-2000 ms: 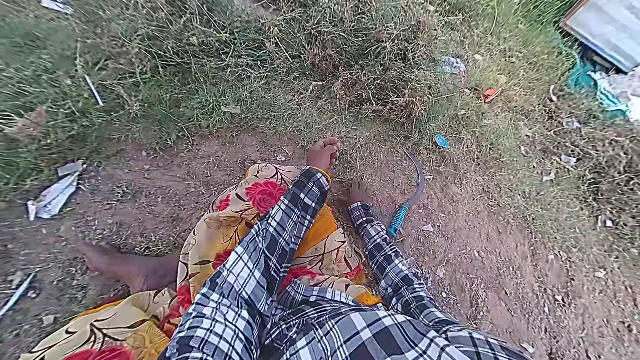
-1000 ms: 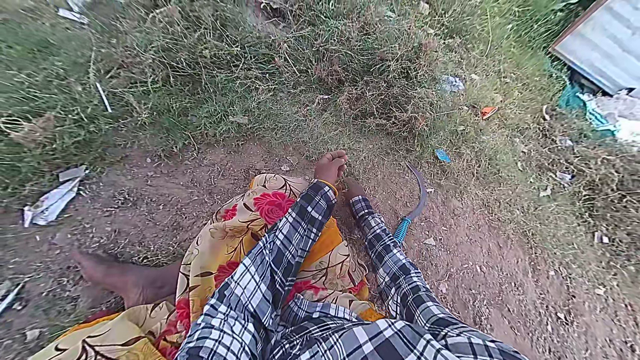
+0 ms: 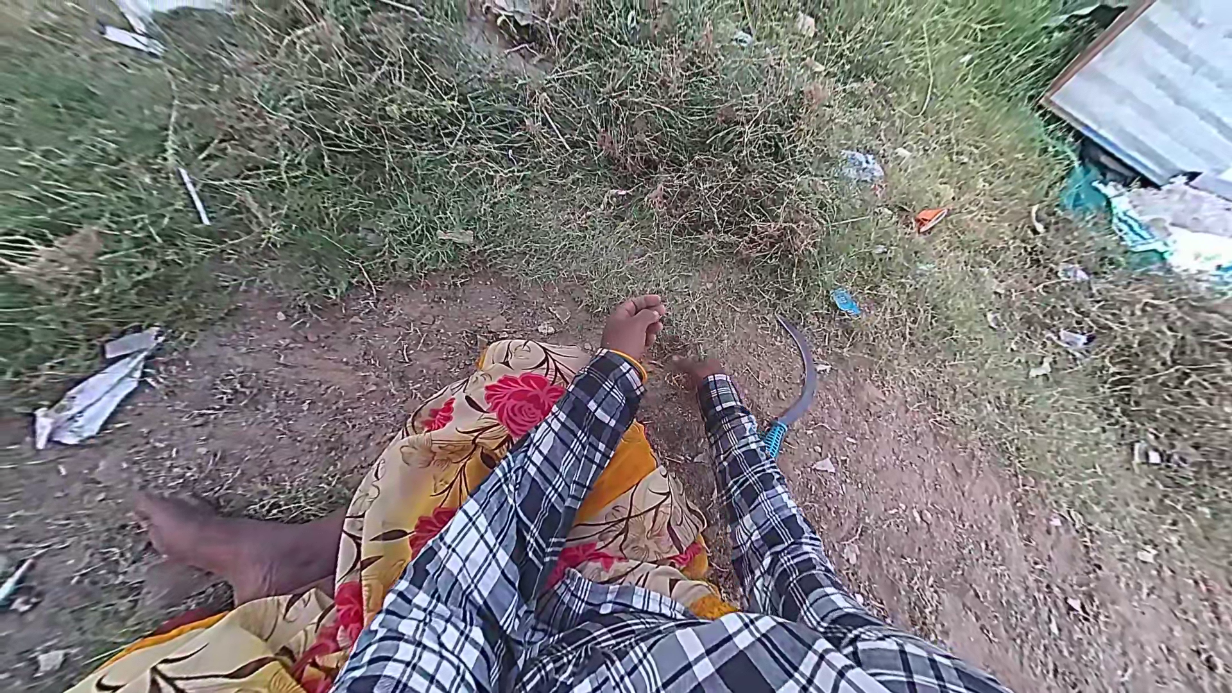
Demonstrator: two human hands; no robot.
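My left hand [image 3: 634,325], with a yellow bangle at its wrist, is above the edge of the bare soil, its fingers curled; whether it holds anything does not show. Lower and just to its right, my right hand [image 3: 697,370] is blurred and low near the soil, partly hidden at the checked cuff. A sickle [image 3: 801,371] with a curved metal blade and a blue handle lies on the ground to the right of my right hand, its handle partly behind the sleeve. Short grass [image 3: 712,289] grows just beyond both hands.
Dense grass and weeds [image 3: 404,135] spread across the far side. Floral cloth [image 3: 520,414] covers my legs, and a bare foot [image 3: 192,529] rests at left. Litter includes a torn pale wrapper [image 3: 96,397], a blue scrap [image 3: 845,302] and an orange scrap [image 3: 930,219]. A corrugated sheet [image 3: 1155,87] lies upper right.
Both hands stay near the same patch of ground, with small shifts. The sickle remains on the soil, with more of its handle now behind the right sleeve than two seconds ago.
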